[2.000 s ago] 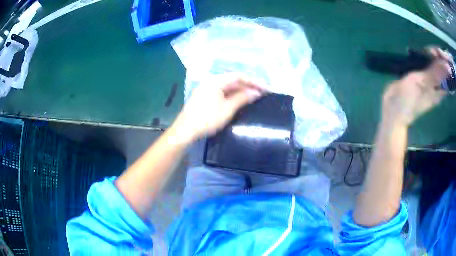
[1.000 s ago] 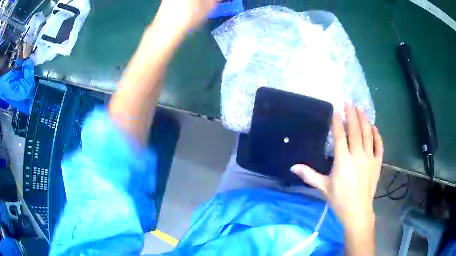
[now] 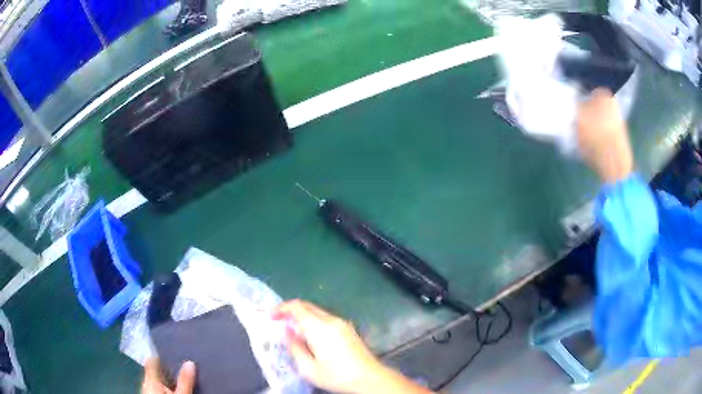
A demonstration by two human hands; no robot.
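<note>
The black device housing point(image 3: 208, 350) lies on bubble wrap point(image 3: 212, 273) at the bottom left, cut off by the lower edge. A dark rounded arm point(image 3: 163, 300) sticks out past its far edge. My left hand point(image 3: 165, 378) holds the housing's near left side, thumb on its face; most of the hand is out of the picture. My right hand point(image 3: 327, 346) is right of the housing, its fingertips pinching the bubble wrap. The black electric screwdriver point(image 3: 385, 258) lies on the green bench, bit pointing away to the left.
A blue parts bin point(image 3: 104, 265) stands left of the wrap. A large black box point(image 3: 200, 123) stands behind. Another person's hand point(image 3: 604, 135) holds white wrapping point(image 3: 535, 81) and a dark unit at right. A stool point(image 3: 566, 346) and cable are below the bench edge.
The view has swung right and up along the bench. My left hand has come back from near the blue bin to the housing. My right hand has gone from the housing to the bubble wrap.
</note>
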